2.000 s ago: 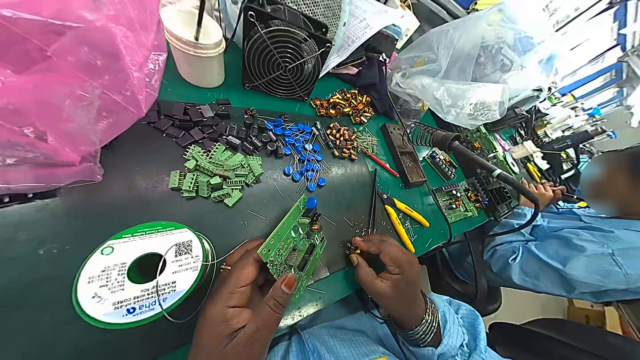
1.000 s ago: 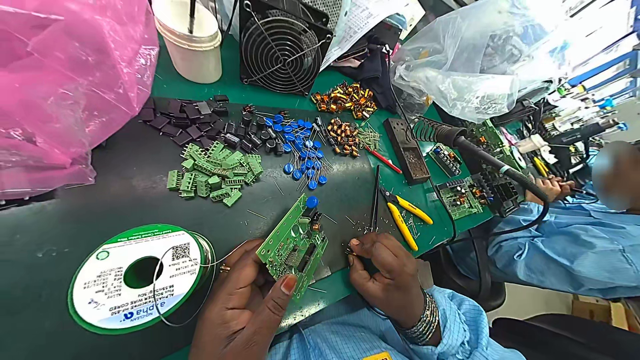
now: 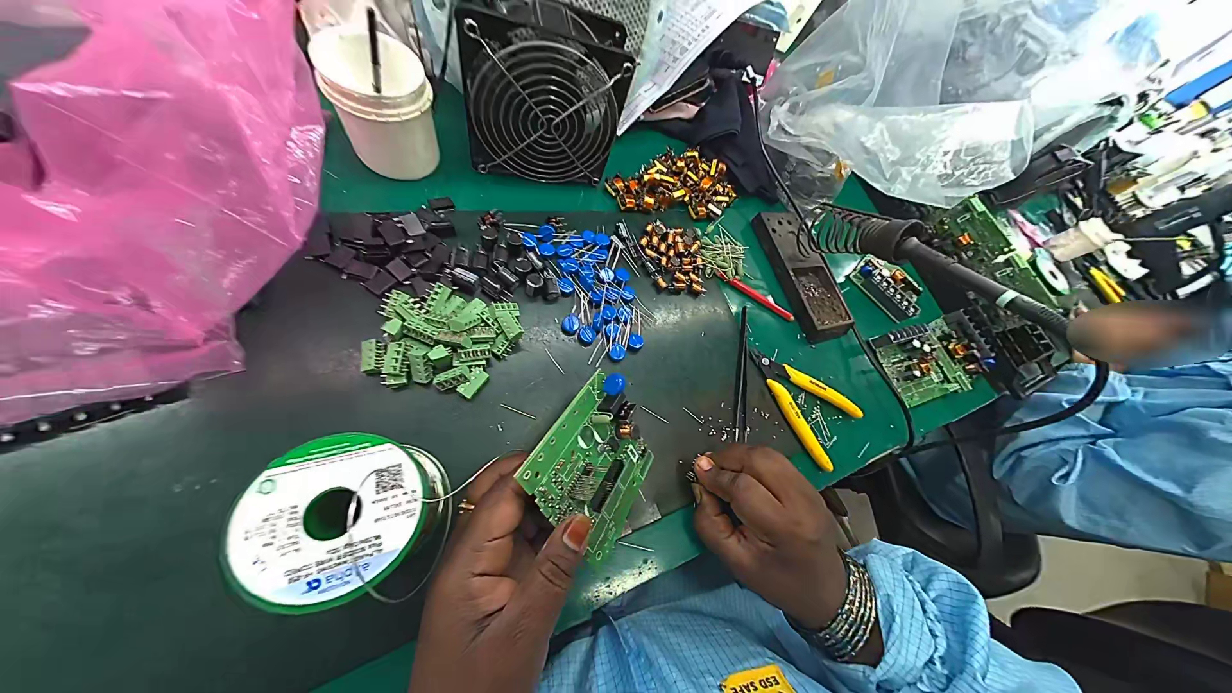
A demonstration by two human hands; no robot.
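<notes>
My left hand (image 3: 515, 568) grips a green circuit board (image 3: 568, 448) by its lower left edge, thumb on its face; a blue disc component (image 3: 614, 384) stands at its top corner. Right of the board, my right hand (image 3: 765, 520) pinches a tiny dark part (image 3: 695, 472) between thumb and forefinger; its kind is too small to tell. Black tweezers (image 3: 740, 375) and yellow-handled side cutters (image 3: 804, 404) lie just above that hand. Beyond the board are piles of green terminal blocks (image 3: 448, 337), blue disc components (image 3: 602, 289) and black parts (image 3: 385, 250).
A solder wire reel (image 3: 274, 539) lies at left. At the back stand a white tub (image 3: 385, 125) and a black fan (image 3: 549, 106). A soldering iron (image 3: 972, 279) with its cable slants across the right, above more boards (image 3: 924, 361). A co-worker's sleeve (image 3: 1116, 462) is at far right.
Both hands stay near the same places, the left one with the board in it. The co-worker's hand at far right has shifted.
</notes>
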